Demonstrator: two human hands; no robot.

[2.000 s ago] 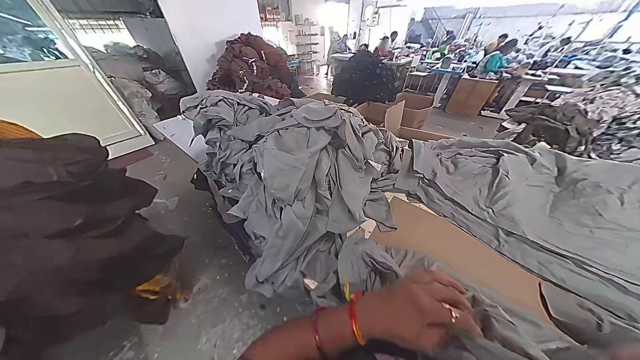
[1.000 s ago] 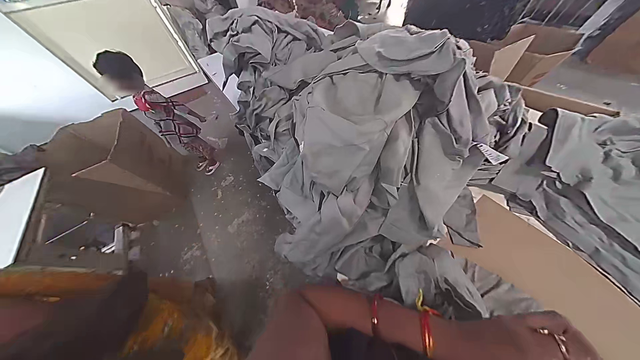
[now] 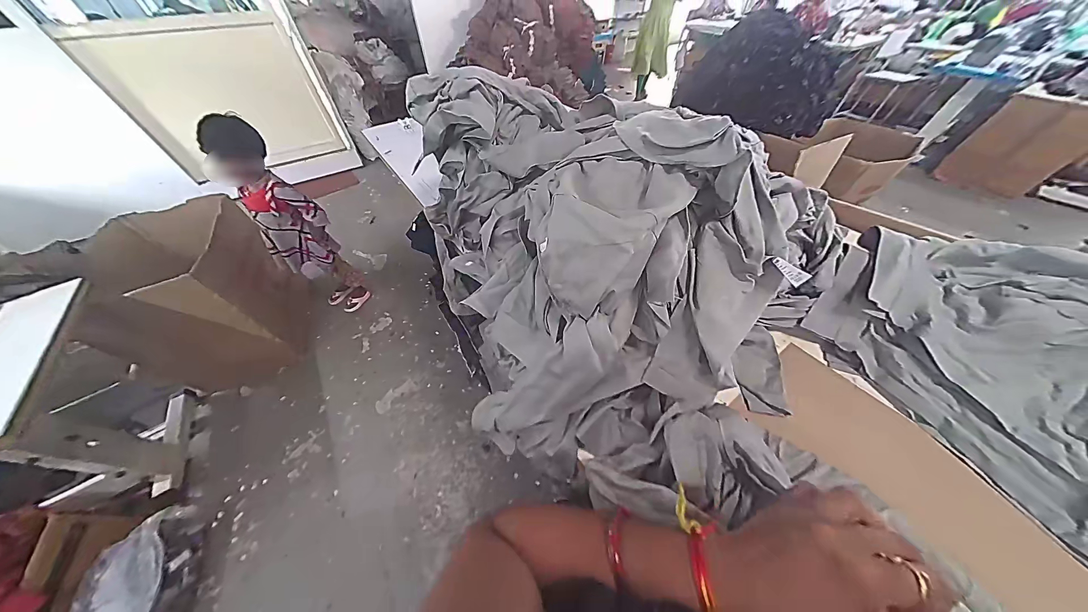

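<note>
My left hand (image 3: 850, 552) is at the bottom right, its back turned up, with a ring and red and yellow bands at the wrist. It lies over grey cloth beside a cardboard panel (image 3: 875, 450). The fingers bend down out of sight, so what they hold cannot be told. Just beyond the forearm rises a large heap of crumpled grey fabric pieces (image 3: 612, 229), with a small white label (image 3: 790, 272) on its right side. More grey fabric (image 3: 1003, 323) is spread out at the right. My right hand is out of view.
A small person (image 3: 293, 225) stands on the floor at the left, behind an open cardboard box (image 3: 204, 289). A wooden frame (image 3: 174, 442) is at the lower left. Open cartons (image 3: 858, 161) and a dark heap (image 3: 756, 72) stand behind the fabric. Another person in green (image 3: 653, 38) is far back.
The view has swung about. The dark cloth and yellow item at the left in the earliest frame no longer show. My left hand remains low at the right, by the grey cloth.
</note>
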